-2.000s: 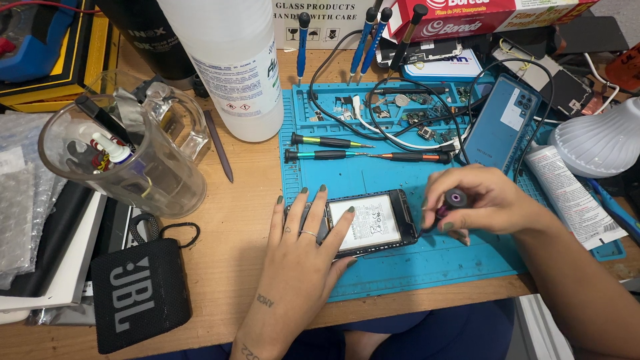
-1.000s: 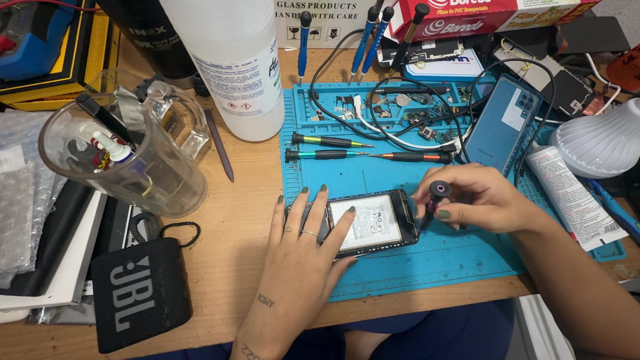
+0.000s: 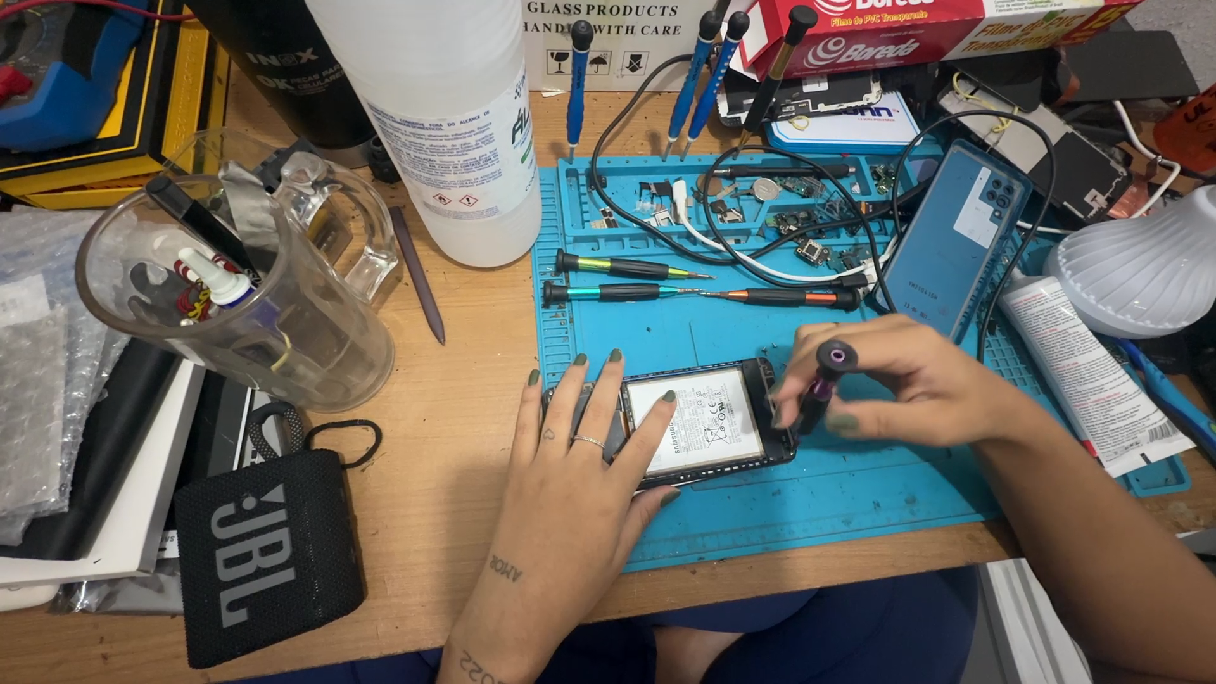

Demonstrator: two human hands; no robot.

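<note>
An opened smartphone lies on the blue silicone repair mat, its white-labelled battery exposed. My left hand rests spread over the phone's left part, fingertips on and beyond the frame, gripping nothing. In my right hand a small dark and purple screwdriver stands roughly upright at the phone's right end; its tip is hidden. Above the phone lie a green-ringed screwdriver, a teal-ringed one and an orange-ringed one.
A blue phone back cover, cables and small parts crowd the mat's upper side. Left stand a glass mug, a large white bottle and a black JBL speaker. A white tube lies right; upright screwdrivers stand behind.
The right hand and its screwdriver have shifted slightly around the phone's right end. The left hand has stayed in place on the phone.
</note>
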